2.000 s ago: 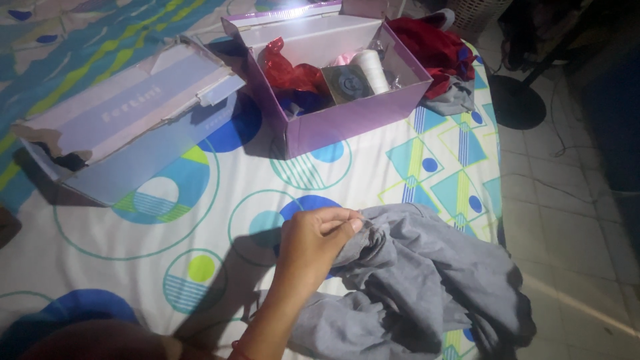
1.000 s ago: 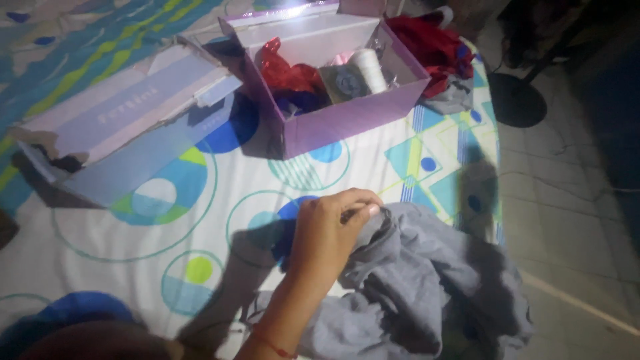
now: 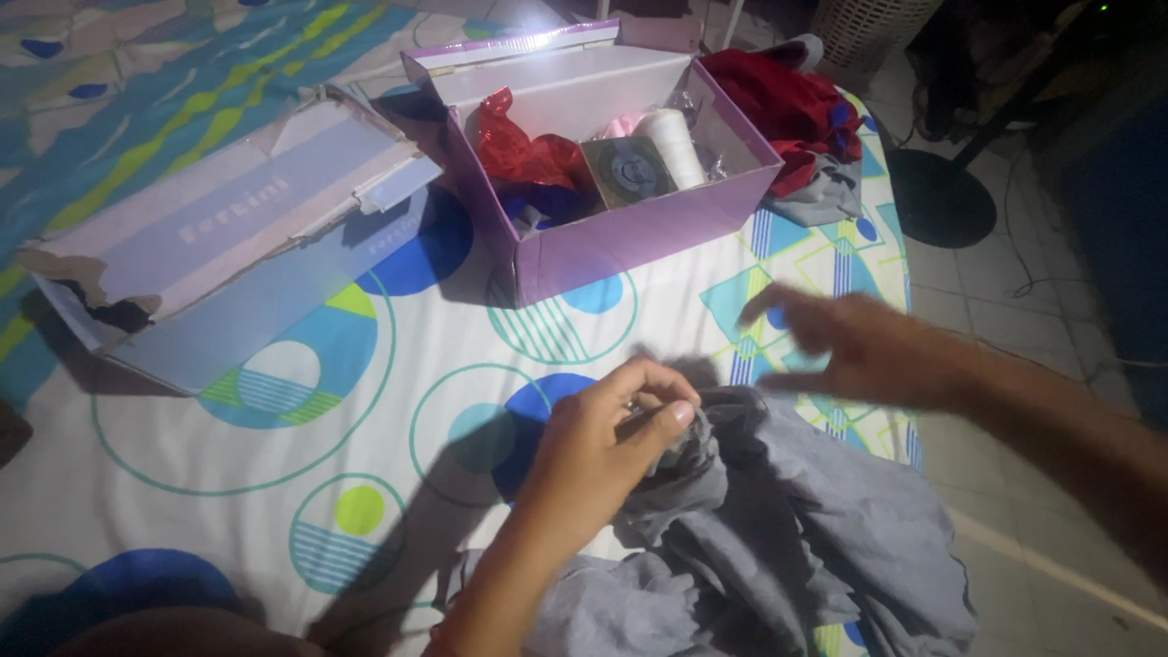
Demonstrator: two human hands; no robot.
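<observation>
Between its thumb and fingers my left hand (image 3: 620, 447) pinches a gathered edge of grey cloth (image 3: 849, 511), which lies crumpled on the patterned bed sheet. My right hand (image 3: 812, 342), slightly blurred, is raised just right of it, fingers apart; I see nothing in it. Beyond both hands stands an open purple cardboard box (image 3: 639, 237). Inside are a white thread cone (image 3: 673, 151), a dark square box with a round emblem (image 3: 630, 171), shiny red wrapping (image 3: 525, 151) and something blue.
A torn, light blue cardboard box (image 3: 246, 265) sits at the left. Red and grey cloth (image 3: 794, 119) is heaped behind the purple box. Past the bed's right edge are floor tiles, a round black stand base (image 3: 940, 199) and a woven basket (image 3: 871, 32).
My right hand, not seen in the earlier frames, has come in from the right. My left hand keeps its pinch on the grey cloth.
</observation>
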